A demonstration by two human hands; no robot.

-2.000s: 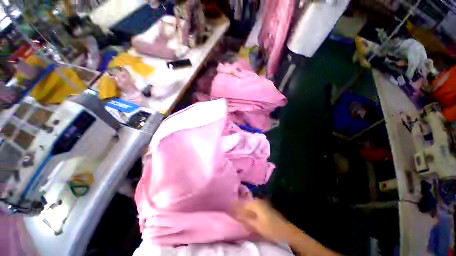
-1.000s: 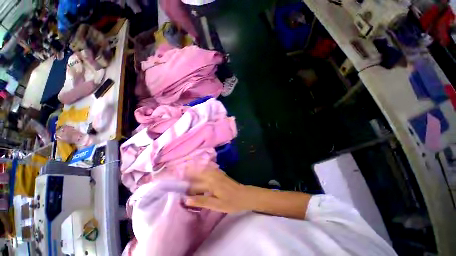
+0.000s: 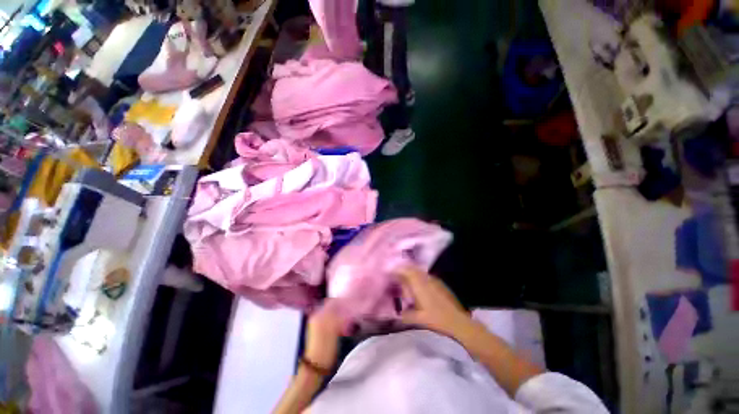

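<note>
A bunched pink garment (image 3: 377, 271) is held in front of my body, blurred by motion. My right hand (image 3: 425, 301) grips its right side. My left hand (image 3: 326, 330) is at its lower left edge, with a dark band on the wrist; its fingers are blurred and partly hidden by the cloth, but seem closed on it. A heap of pink garments with white areas (image 3: 275, 218) lies just left of the held garment. Another pink pile (image 3: 328, 101) lies beyond it.
A white sewing machine (image 3: 101, 222) stands on the table (image 3: 154, 283) at left. White benches (image 3: 258, 356) are below. A person's shoe (image 3: 397, 141) is on the green floor. Another machine (image 3: 660, 77) stands on the right-hand table (image 3: 620, 242).
My right hand has moved right with a garment, now apart from the heap. My left hand has come into view at its lower left. The view has turned, showing more bench below.
</note>
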